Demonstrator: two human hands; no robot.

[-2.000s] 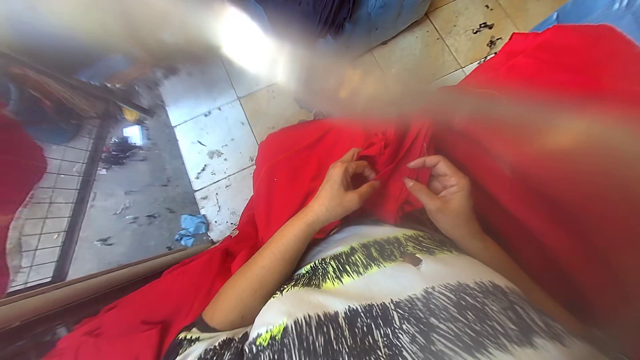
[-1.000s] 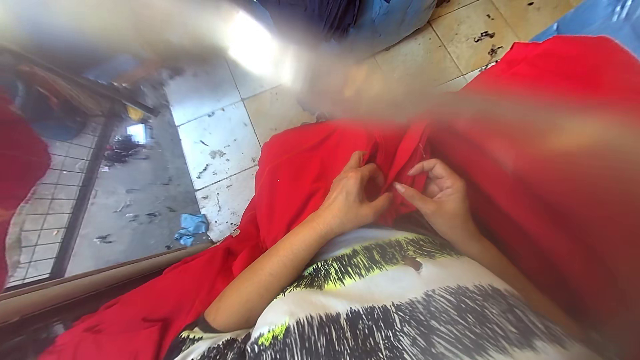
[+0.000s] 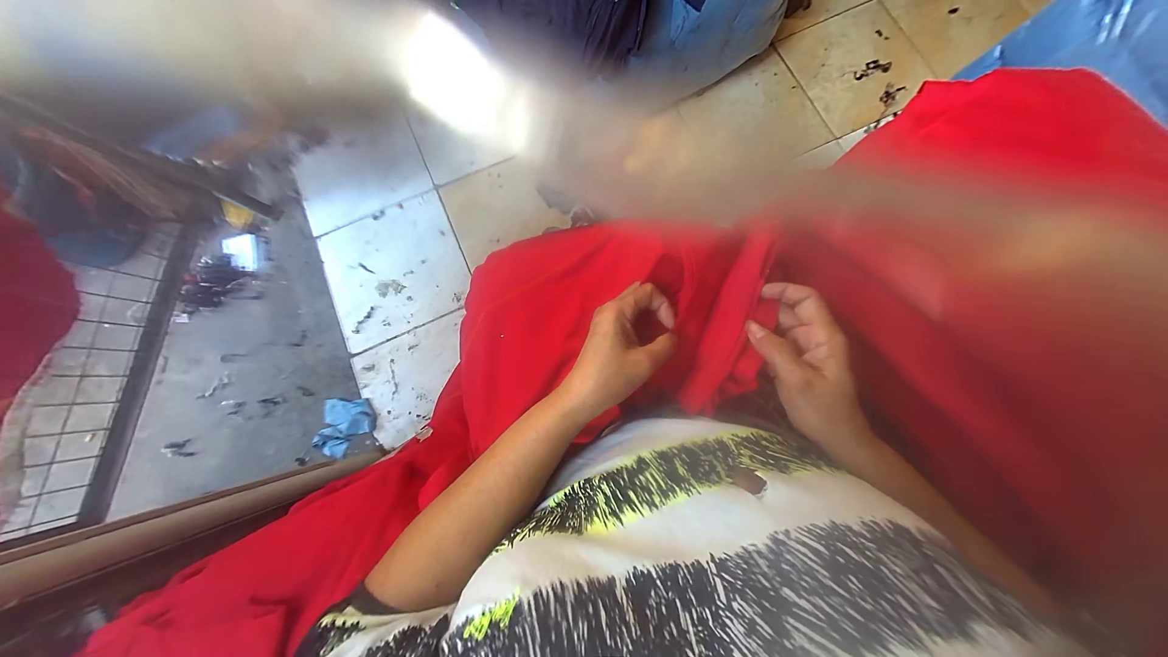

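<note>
Red fabric [image 3: 547, 301] lies in folds across my lap and spreads to both sides. My left hand [image 3: 630, 342] rests over it with thumb and forefinger curled toward each other; whether cloth is pinched between them cannot be told. My right hand [image 3: 803, 351] is just to the right, its thumb and fingertips at the edge of a raised fold, which they appear to pinch. Between the two hands runs this narrow upright fold of the same cloth. Below them is my patterned shirt [image 3: 675, 547] in white, black and yellow-green.
A blurred bar-like shape crosses the upper view. Beyond lie floor tiles [image 3: 392, 265] with dark scraps, and a crumpled blue cloth scrap [image 3: 345, 425]. A metal grille [image 3: 82, 365] stands at left. Dark and blue material [image 3: 712, 36] sits at the top, blue sheeting [image 3: 1077, 46] at top right.
My hands came together over the fold one second ago and are now apart again, with the fold showing between them.
</note>
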